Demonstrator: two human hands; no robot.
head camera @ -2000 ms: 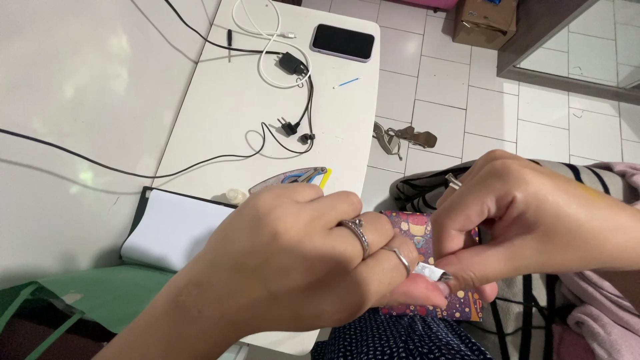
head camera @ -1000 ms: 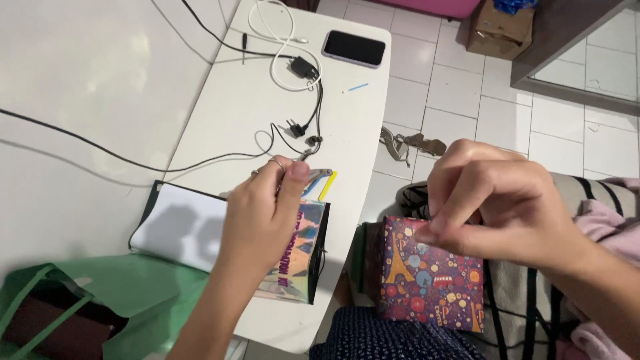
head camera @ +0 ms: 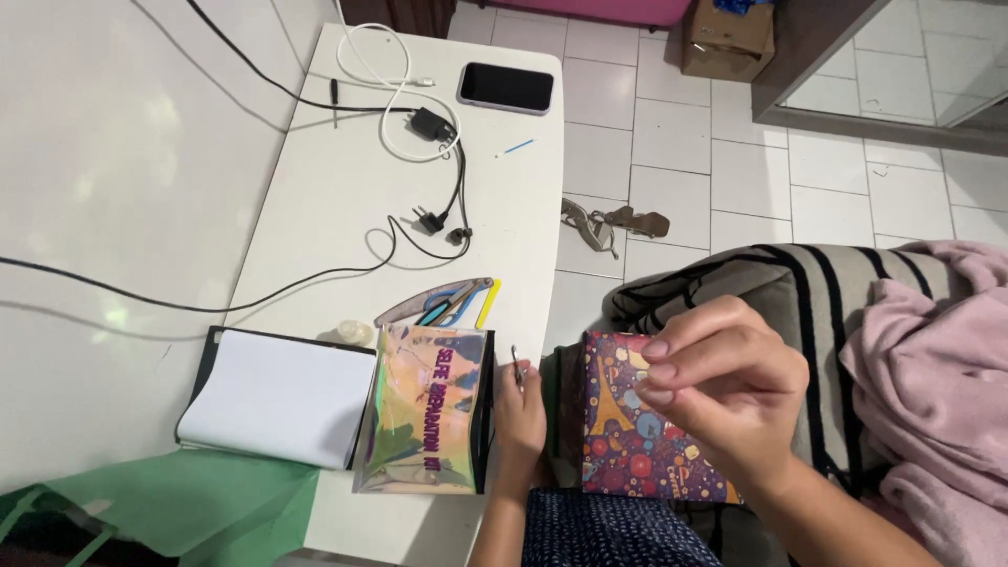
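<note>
At the table's right edge my left hand (head camera: 521, 413) grips a thin metal tool (head camera: 516, 367), its tip pointing up; its kind is unclear. Just left of it lies an iridescent pouch (head camera: 425, 409) with purple lettering. My right hand (head camera: 724, 386) is raised over a patterned box or book (head camera: 622, 441) printed with an Eiffel tower; its thumb and fingertips are pinched together, and whether something tiny is between them cannot be told. Above the pouch are a grey curved tool (head camera: 429, 302), a blue-handled tool (head camera: 457, 303) and a yellow strip (head camera: 488, 304).
On the white table (head camera: 331, 205) are a phone (head camera: 506, 87), a black charger (head camera: 430, 124), cables, a plug (head camera: 431, 220), a cotton swab (head camera: 516, 147), a small screwdriver (head camera: 335, 102) and white paper (head camera: 276, 398). A green bag (head camera: 197, 504) is at lower left, a pink cloth (head camera: 937, 378) at right.
My hands, close together two seconds ago, have moved apart. The left has gone from over the pouch down to the table's right edge. The pouch and the tools above it are now uncovered.
</note>
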